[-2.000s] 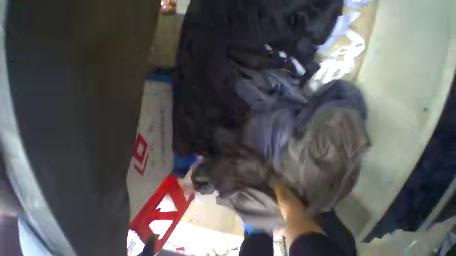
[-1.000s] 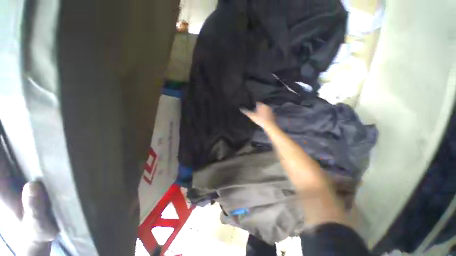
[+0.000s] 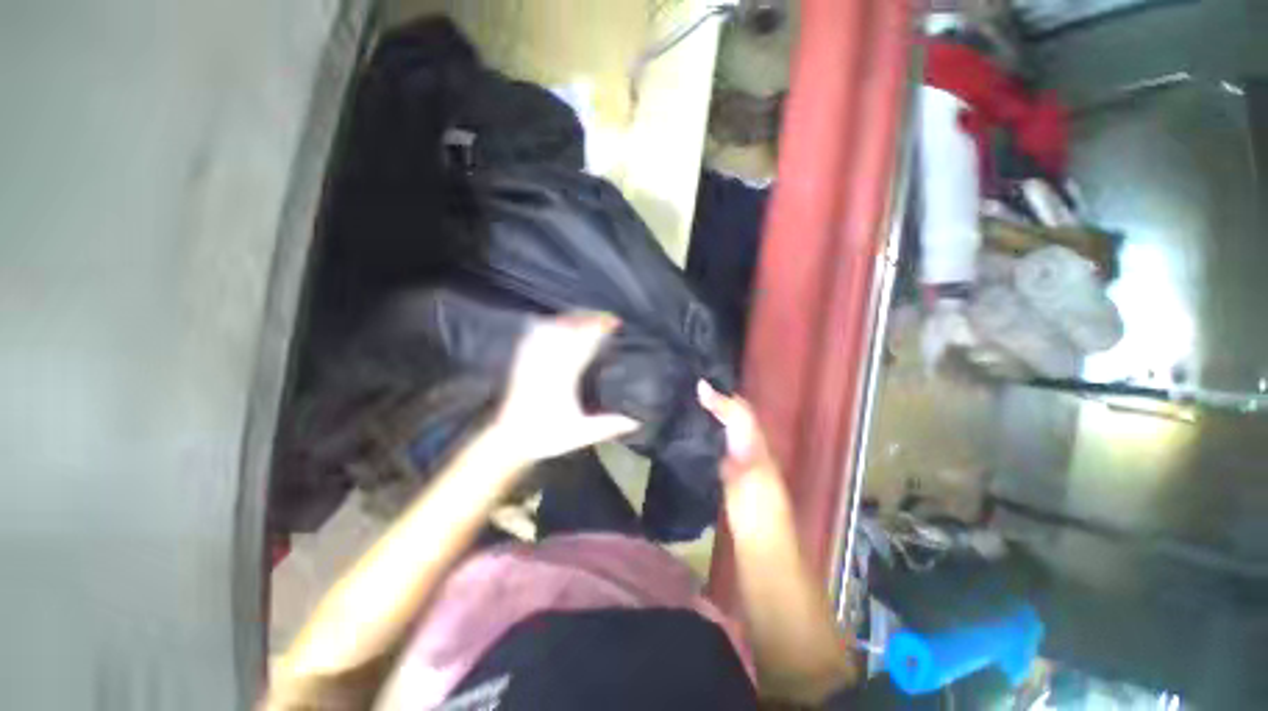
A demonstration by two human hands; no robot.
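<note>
A heap of dark, nearly black cloth (image 3: 577, 250) lies in folds in front of me, between a grey-green surface and a red roller. My left hand (image 3: 556, 396) is on the bunched cloth, thumb and fingers curved around a fold. My right hand (image 3: 733, 424) grips the right edge of the same bunch, beside the red roller. Grey-brown cloth (image 3: 403, 431) lies crumpled at the lower left of the heap. The view is blurred, and some fingertips are hidden in the folds.
The red roller (image 3: 821, 278) runs along my right, with a shiny metal bar (image 3: 869, 403) beside it. Beyond are a red cloth (image 3: 980, 97), whitish bundles (image 3: 1064, 299) and a blue roll (image 3: 964, 649). The grey-green surface (image 3: 125, 347) fills the left side.
The view has turned right, bringing the red roller into sight. Both hands are now together on the dark cloth; before, one hand reached over the heap and the other was at the far left edge.
</note>
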